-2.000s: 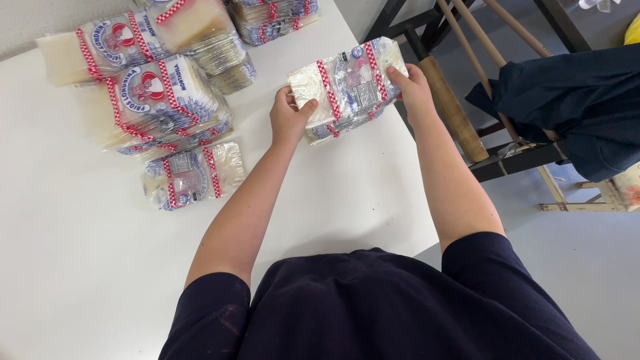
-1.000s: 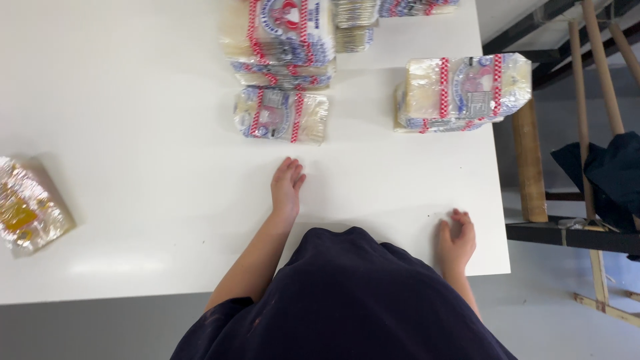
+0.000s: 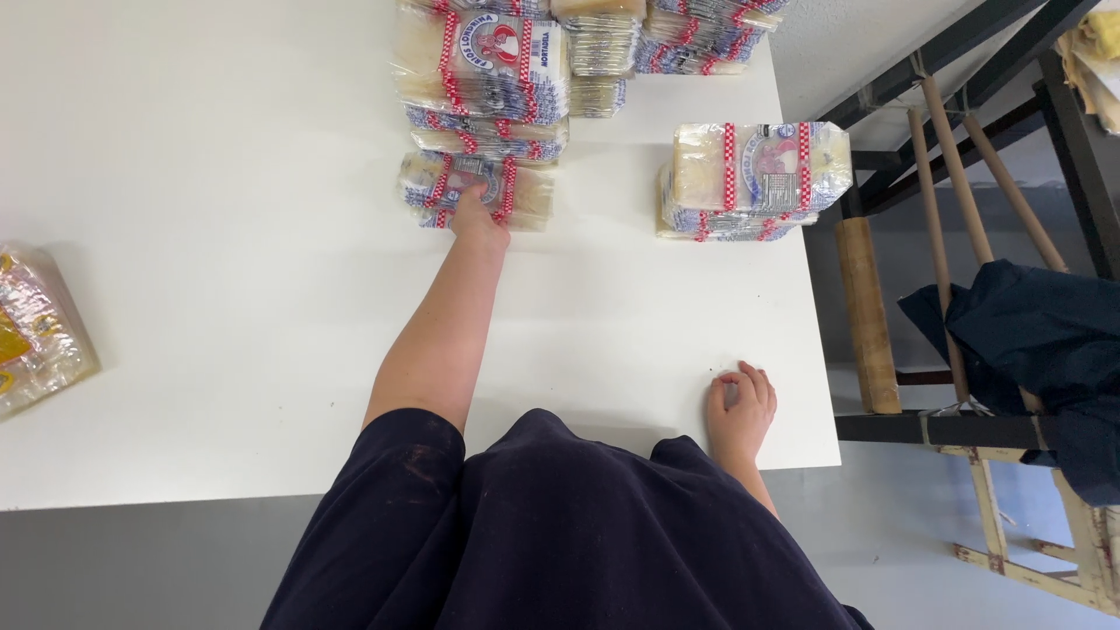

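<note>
My left hand (image 3: 478,219) reaches onto a small stack of printed clear plastic packaging bags (image 3: 528,198) near the table's upper middle; its fingertips are on the printed face, and whether they grip is unclear. Just beyond it rises a taller pile of the same bags (image 3: 503,61), with red checkered bands. My right hand (image 3: 742,404) rests on the white table (image 3: 612,332) near its front right corner, fingers curled loosely, holding nothing. Farther up on the right lies another stack of these bags (image 3: 761,171), apart from both hands.
More bag bundles (image 3: 709,31) stand at the back. A plastic-wrapped bundle with yellow print (image 3: 39,328) lies at the far left. Beyond the right edge are a dark metal rack (image 3: 945,429), wooden poles (image 3: 958,175), a cardboard tube (image 3: 866,315) and dark cloth (image 3: 1041,341).
Two seconds ago both hands held a bag stack by the table's right side; it was released there. My left hand has since moved forward onto the small stack.
</note>
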